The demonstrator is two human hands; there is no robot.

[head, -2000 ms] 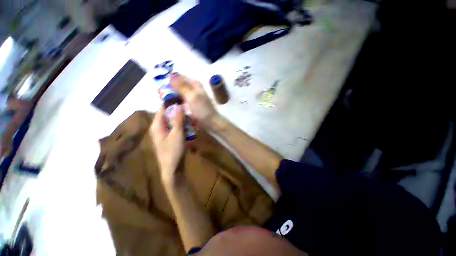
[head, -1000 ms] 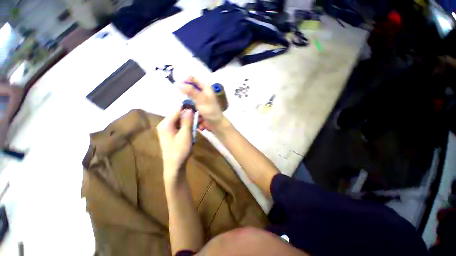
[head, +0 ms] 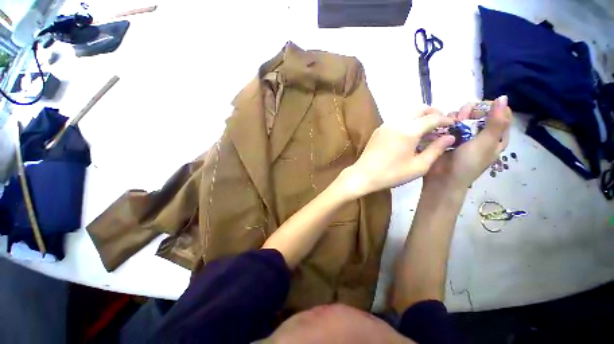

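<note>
My left hand point(head: 397, 153) and my right hand point(head: 471, 151) are close together, right of the jacket. Both hold a small shiny crinkly packet point(head: 462, 134), white and blue; my fingers hide part of it. The brown suit jacket point(head: 289, 154) with pale basting stitches lies spread on the white table, its sleeve out to the left.
Large dark shears point(head: 425, 64) lie beyond my hands. Gold-handled snips point(head: 498, 215) and dark buttons point(head: 499, 165) lie at the right. A grey block point(head: 365, 12) is at the far edge. Navy garments point(head: 538, 67) lie right, with navy cloth and wooden sticks point(head: 30, 191) left.
The view has turned left, showing the whole jacket, the shears and the left side of the table. My hands are still together, now with the crinkly packet showing between the fingers.
</note>
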